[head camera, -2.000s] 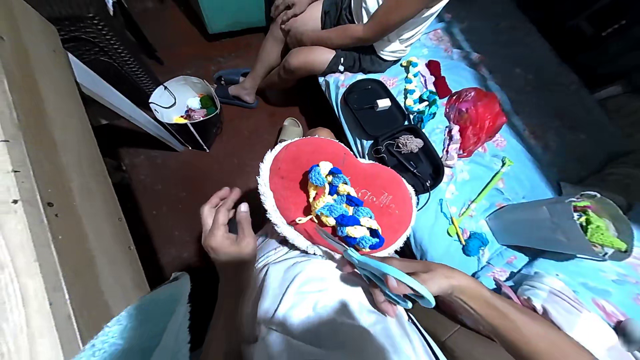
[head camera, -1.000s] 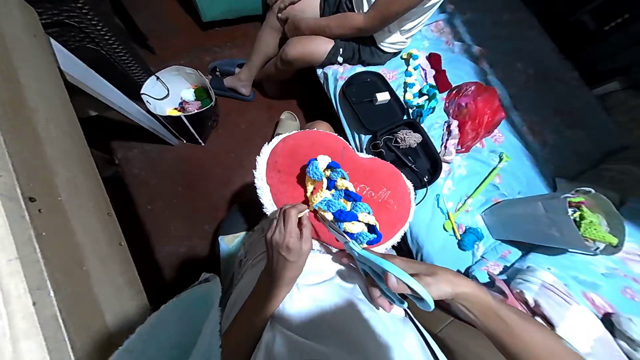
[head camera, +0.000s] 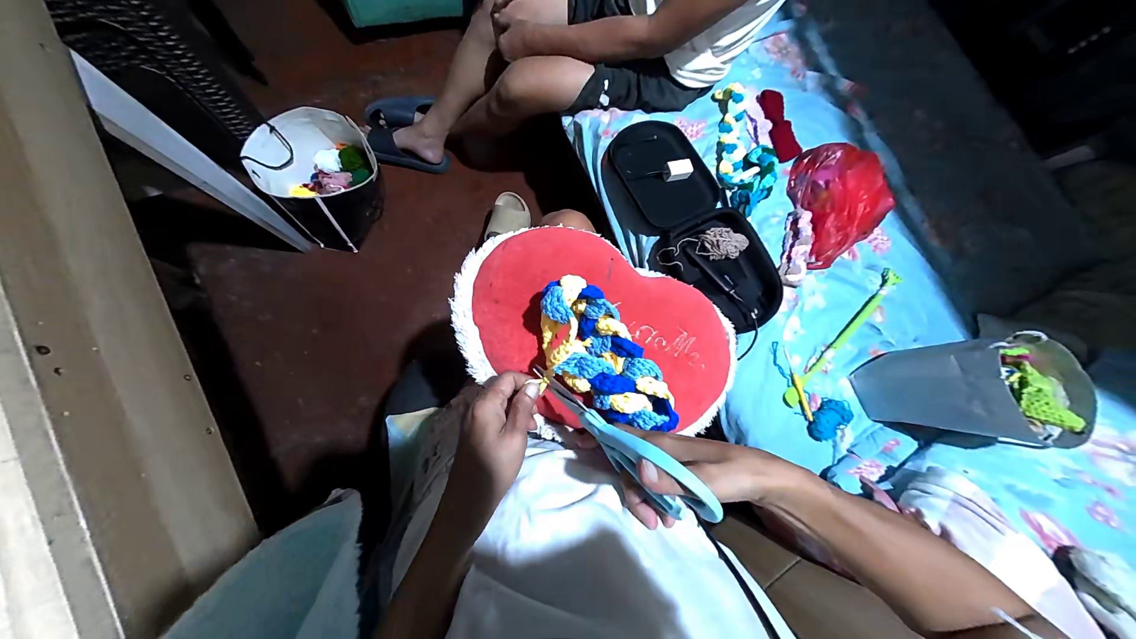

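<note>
A red heart-shaped cushion point(head camera: 506, 293) with white fringe rests on my lap. On it lies a braided crochet piece point(head camera: 612, 377) in light blue, dark blue and yellow. My left hand point(head camera: 497, 426) pinches a yellow yarn end at the piece's lower left corner. My right hand point(head camera: 683, 470) has its fingers in the handles of light-blue scissors point(head camera: 617, 439), whose blade tips are at that yarn, close to my left fingertips. Whether the blades touch the yarn is too small to tell.
A person point(head camera: 550, 80) sits on the bed's far edge. On the floral sheet lie an unzipped black case point(head camera: 661, 209), a red plastic bag point(head camera: 839, 200), a green stick-like tool point(head camera: 852, 333), a blue yarn ball point(head camera: 830, 419) and a grey bin point(head camera: 923, 386). A yarn basket point(head camera: 328, 213) stands on the floor.
My left hand has moved right to the crochet piece and now holds a yarn end, where two seconds ago it was off the cushion. The scissors' tips are now at the yarn.
</note>
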